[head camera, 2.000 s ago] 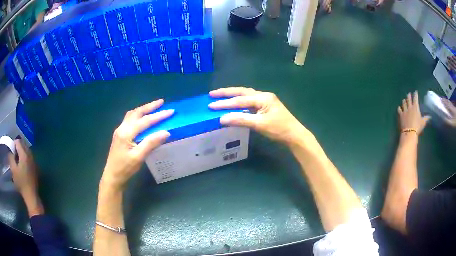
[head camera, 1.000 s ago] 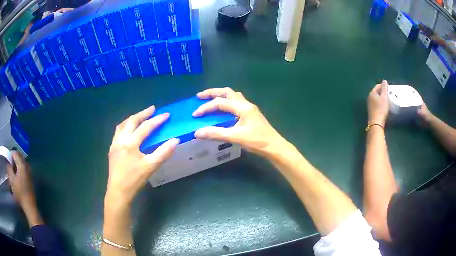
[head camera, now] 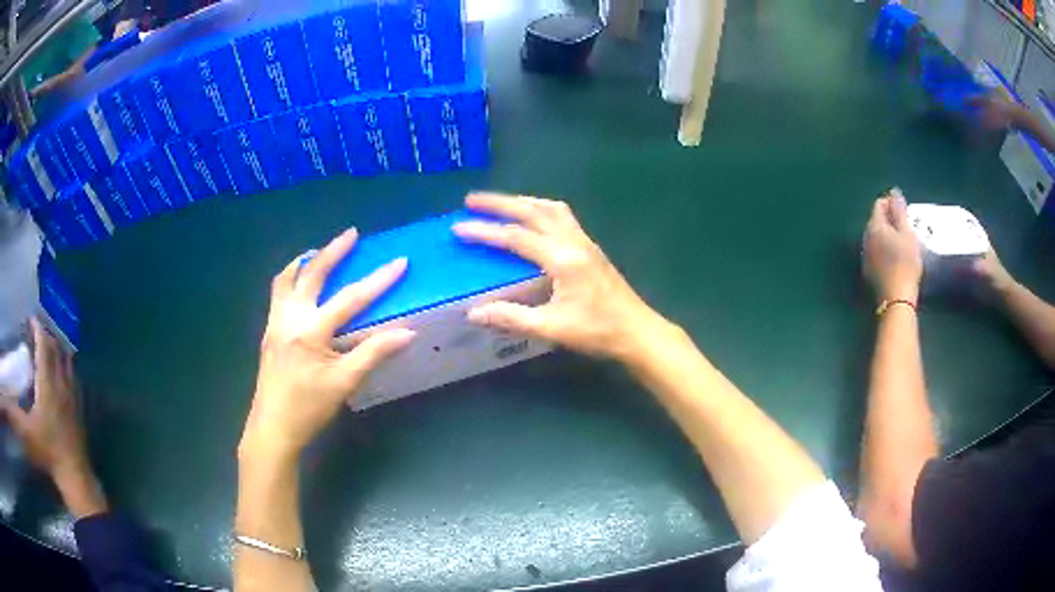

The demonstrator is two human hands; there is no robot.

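A closed retail carton stands on the dark green table in front of me, blue top up, its white long side with small print and a barcode facing me. My left hand is on its left end, fingers on the top and thumb on the white side. My right hand is on its right end, fingers over the top and thumb against the white side. The carton's two ends are mostly hidden by my hands.
Two-high stacked cartons curve along the far left. A black bowl and upright post stand beyond. At right, a person's hands hold a white device. At left, another hand holds something white. More cartons lie far right.
My thumbs have moved down from the carton's top edge onto its white side; both hands stay on it. The neighbour's hands at right have come together around the white device.
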